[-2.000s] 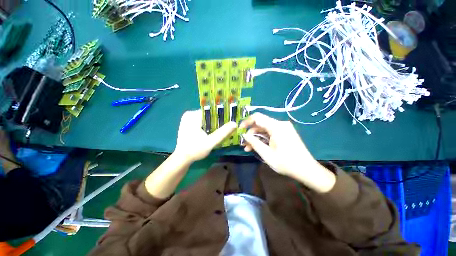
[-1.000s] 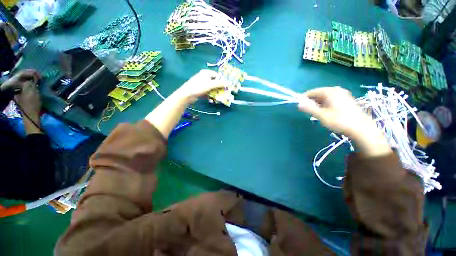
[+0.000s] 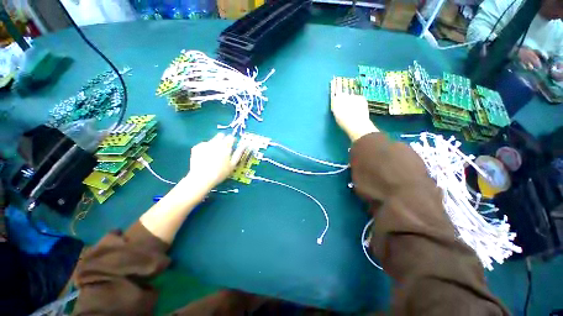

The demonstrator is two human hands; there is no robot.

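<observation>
A yellow-green circuit board panel lies on the dark green mat with three white connector cables trailing to the right. My left hand is on its left part, fingers over the board; whether it grips the board is hard to tell. My right hand reaches to the left end of the rows of unwired boards, fingertips on the end yellow board. Whether they have closed on it cannot be told.
A wired batch with a white cable fan lies beyond my left hand. A cable pile is at the right, partly behind my right sleeve. A board stack is at the left. Black trays stand at the far edge. A person's hand shows far right.
The wired panel has gone from being held up to lying on the mat. My right hand has let go of its cables and moved away to the unwired boards. The view has shifted.
</observation>
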